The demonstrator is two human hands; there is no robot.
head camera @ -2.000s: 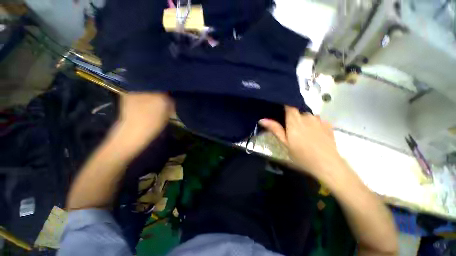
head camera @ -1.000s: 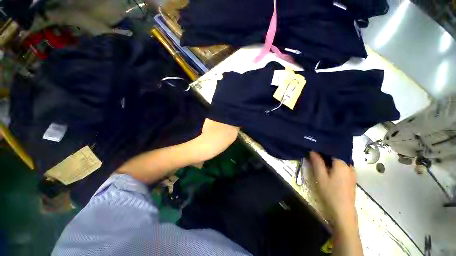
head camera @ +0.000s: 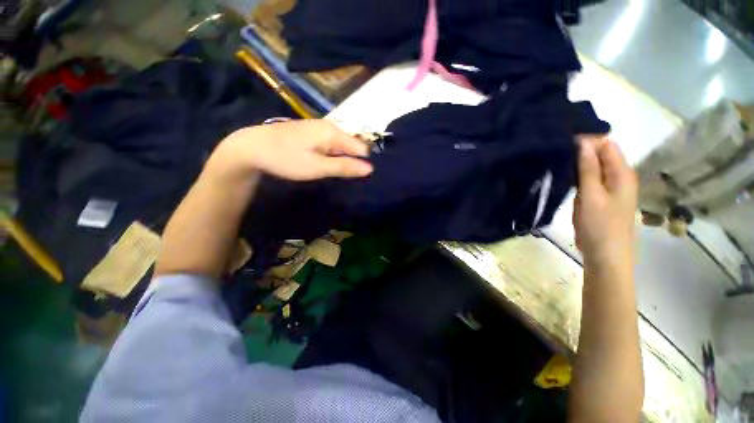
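A navy-black garment piece (head camera: pixel 446 182) is stretched between my hands over the white table's front edge. My left hand (head camera: pixel 310 150) is at its left end, fingers together, thumb along the cloth; whether it grips is hard to tell. My right hand (head camera: pixel 608 186) is shut on its right upper edge. A small pale mark (head camera: pixel 465 146) shows on the cloth. A thin white and dark loop (head camera: pixel 541 198) hangs at its right part, near my right hand. The hidden tips of my right fingers are behind the cloth edge.
More dark garments (head camera: pixel 355 33) with a pink strip (head camera: pixel 427 45) lie behind on the table. The sewing machine (head camera: pixel 703 165) is at the right, with pink-handled snips (head camera: pixel 709 376) below. A large dark garment heap (head camera: pixel 124 140) is at the left. Brown scraps (head camera: pixel 326 250) lie below my left hand.
The garment piece has been turned and lifted, and its tan tag no longer shows. My left hand has moved up onto its left end. My right hand has moved up and right.
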